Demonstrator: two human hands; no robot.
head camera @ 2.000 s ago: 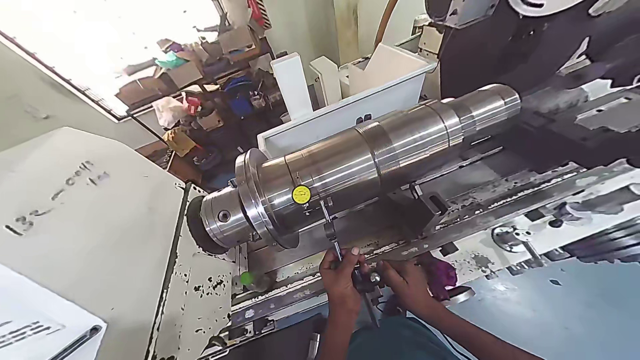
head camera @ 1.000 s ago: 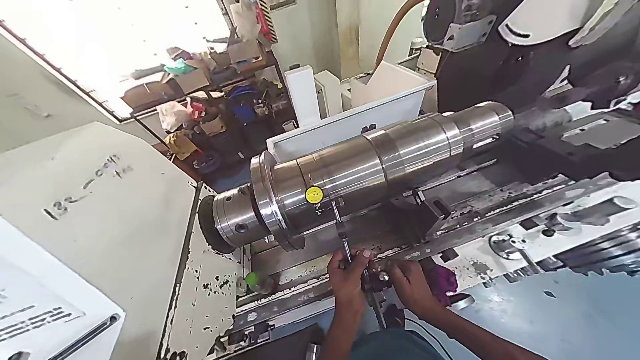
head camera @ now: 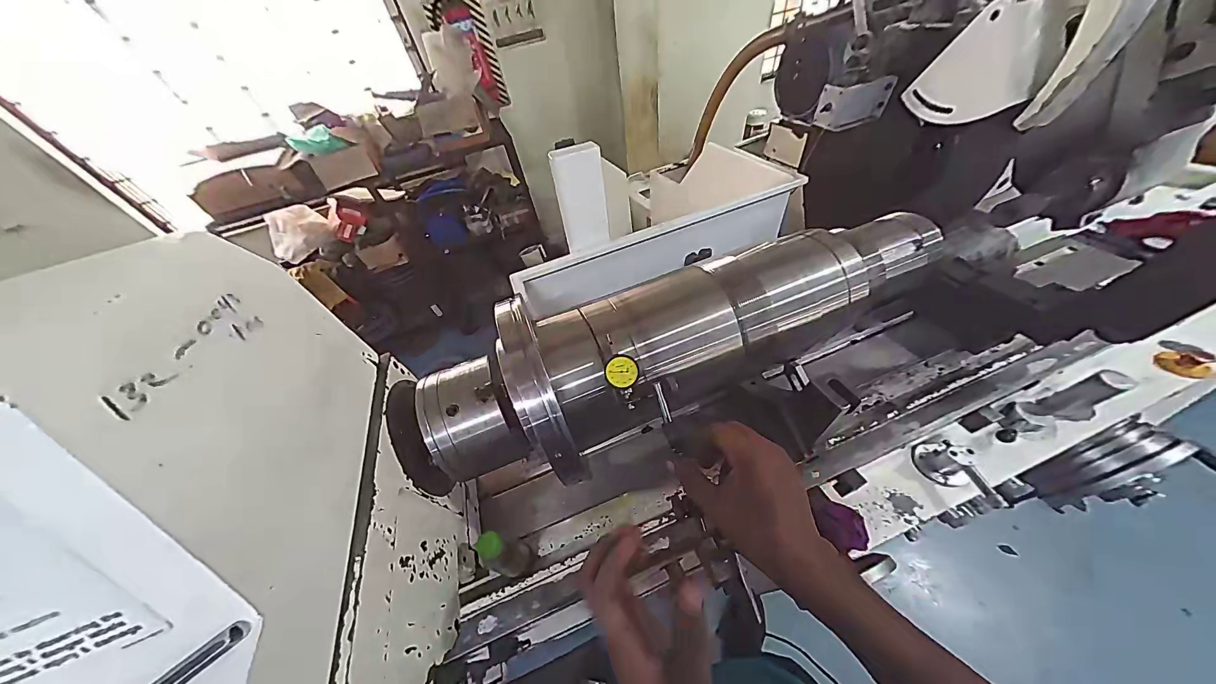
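Note:
A stepped steel shaft (head camera: 665, 323) with a flange lies across the machine, its left end at the round headstock. A yellow-faced dial indicator (head camera: 621, 371) stands at the shaft's near side, close to the flange. Its metal stand rod (head camera: 664, 404) runs down toward my hands. My right hand (head camera: 755, 494) has its fingers around the upper part of the stand, below the shaft. My left hand (head camera: 646, 594), a little blurred, is lower and to the left, with fingers apart beside the stand's lower part.
A green-capped bottle (head camera: 494, 549) stands on the machine bed near the headstock cover (head camera: 228, 380). Behind the shaft is a white tray (head camera: 665, 252). A handwheel (head camera: 940, 463) is on the right front. A purple cloth (head camera: 841, 524) lies beside my right wrist. Boxes crowd a rear shelf (head camera: 380, 176).
My right hand has moved up along the stand toward the indicator. My left hand has come off the stand and is lower, its fingers spread.

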